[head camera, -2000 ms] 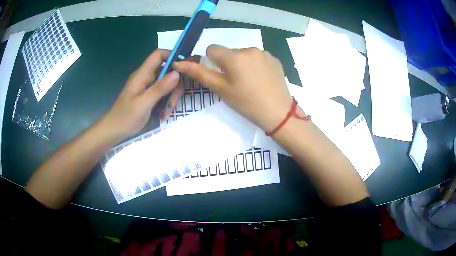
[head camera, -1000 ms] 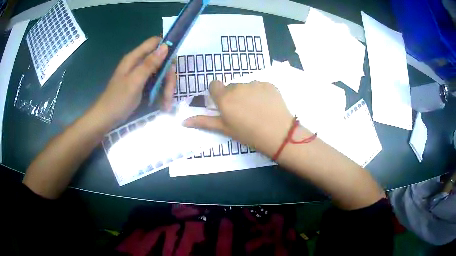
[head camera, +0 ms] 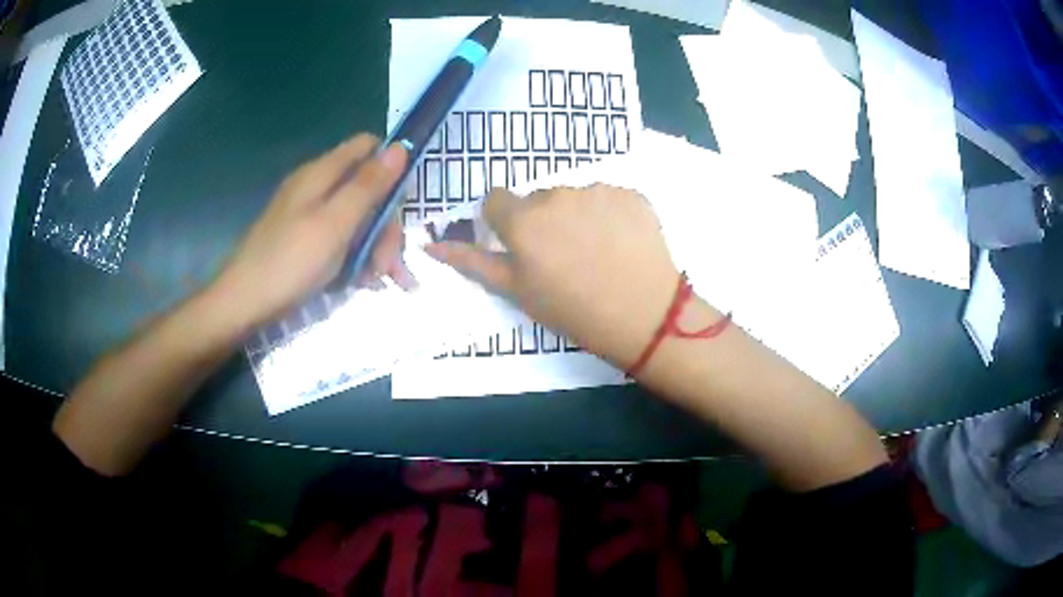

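A long black device body with turquoise parts [head camera: 434, 107] lies tilted in my left hand [head camera: 305, 224], which is closed round its lower part. My right hand [head camera: 583, 251] is just right of it, thumb and index finger close together on a small pale piece with a dark patch [head camera: 460, 230]; what exactly it is cannot be told. Below the hands lie a white sheet with rows of black-outlined boxes [head camera: 568, 131] and a glaring white strip sheet with grey marks [head camera: 305, 364], which partly covers it.
At the left lie a dotted sheet [head camera: 122, 88] and a clear plastic bag [head camera: 88, 216]. At the right lie plain white sheets [head camera: 775, 99], a narrow marked sheet [head camera: 868, 309] and a small white stack [head camera: 985, 306]. A blue tote [head camera: 1014, 58] stands top right. Another person's grey sleeve [head camera: 991, 478] shows lower right.
My right hand has moved down from the device to the sheets. The device has come down with my left hand, and its upper tip now shows.
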